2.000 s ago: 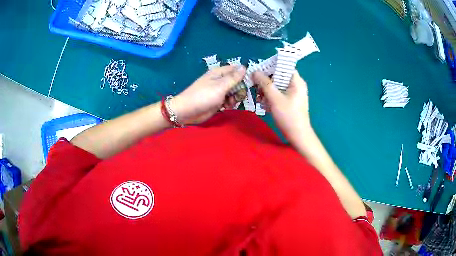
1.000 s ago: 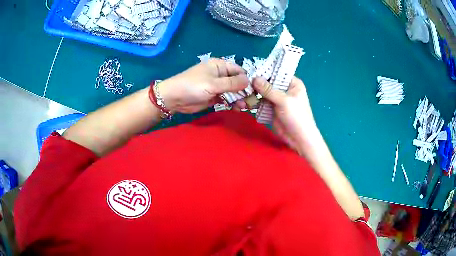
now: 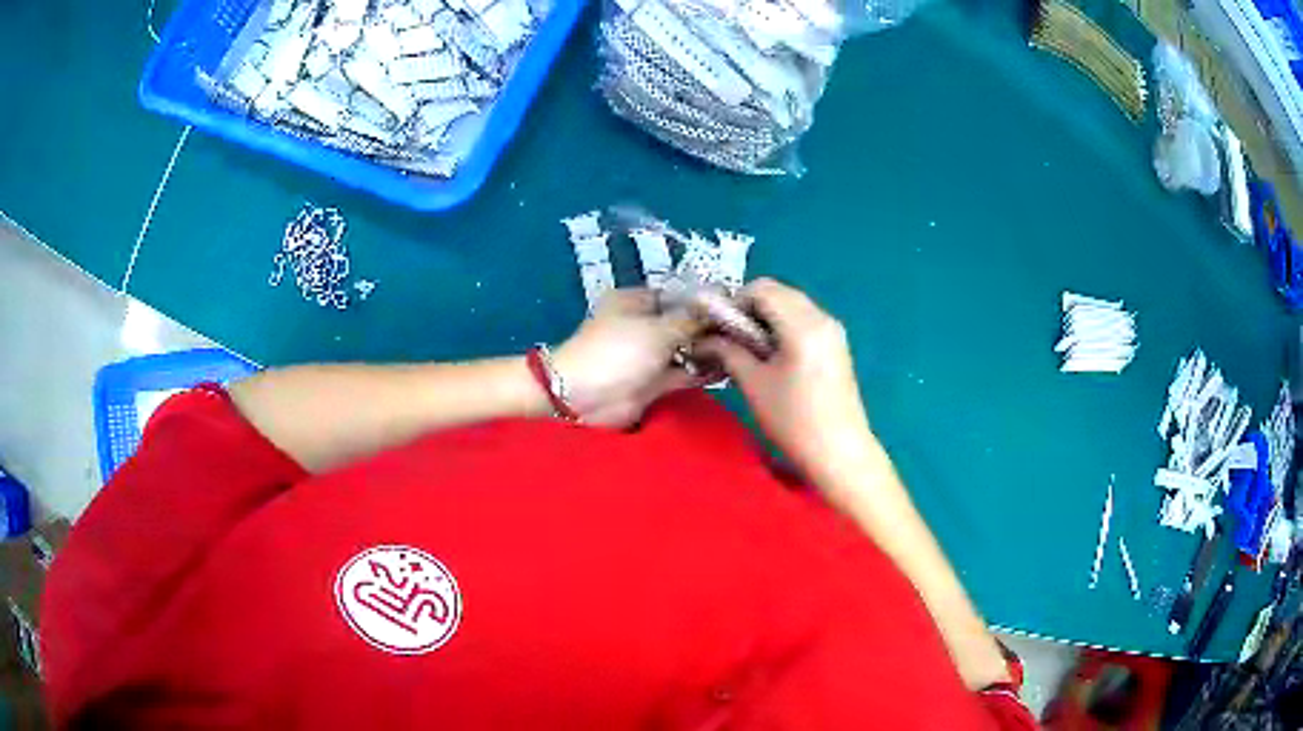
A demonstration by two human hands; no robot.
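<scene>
My left hand (image 3: 629, 357) and my right hand (image 3: 796, 364) meet close in front of my chest. Between them they hold a strap bundle (image 3: 732, 320), blurred and mostly hidden by the fingers. Both hands are closed around it. Several white strap pieces (image 3: 592, 251) lie on the bench just beyond my hands, side by side, with their flared ends away from me. Their near ends are partly hidden behind my hands.
A blue plastic basket (image 3: 465, 189) of short white pieces stands back left, a clear plastic bag (image 3: 715, 89) of strips at the back. Small metal parts (image 3: 315, 254) lie left. A white stack (image 3: 1097, 333), loose strips (image 3: 1200, 436) and a thin tool (image 3: 1103, 531) lie right.
The long strips that stuck up from my right hand no longer show above it. My hands have closed together over the bundle. The whole view has shifted, with the bench things lower in it.
</scene>
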